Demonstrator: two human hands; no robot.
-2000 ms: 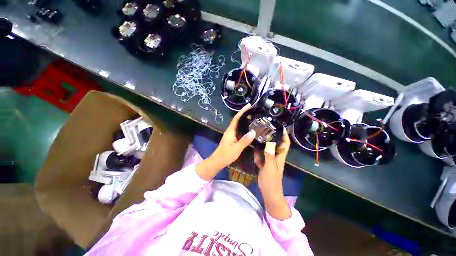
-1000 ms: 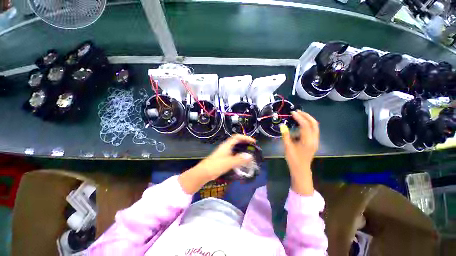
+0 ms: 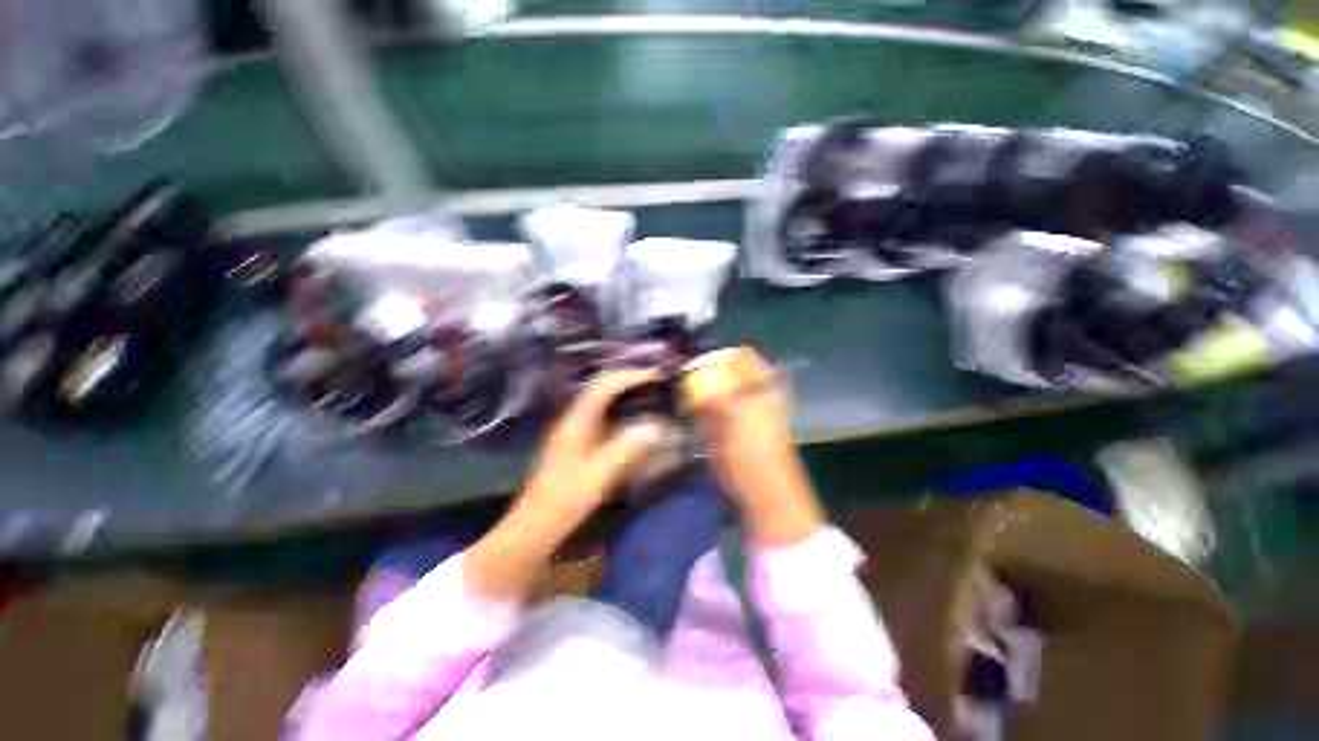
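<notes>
The frame is strongly blurred. My left hand (image 3: 590, 446) is closed around a dark camera head (image 3: 654, 452) at the bench's front edge. My right hand (image 3: 735, 398) is just right of it, with yellow on a finger, close to the rightmost housing of the near row; whether it grips anything is too blurred to tell. The white camera base housings (image 3: 579, 243) stand in a row behind and left of my hands, their dark cups toward me, with faint reddish wires.
Loose black camera heads (image 3: 94, 369) lie at the left, beside a whitish tangle (image 3: 239, 420). Units with black heads (image 3: 998, 181) stand at the right in two rows. Brown cardboard boxes (image 3: 1114, 579) are below the bench edge. A post (image 3: 347, 102) rises behind.
The view has shifted and blurred. My right hand has come in from the right, closer to my left hand, which still holds the camera head.
</notes>
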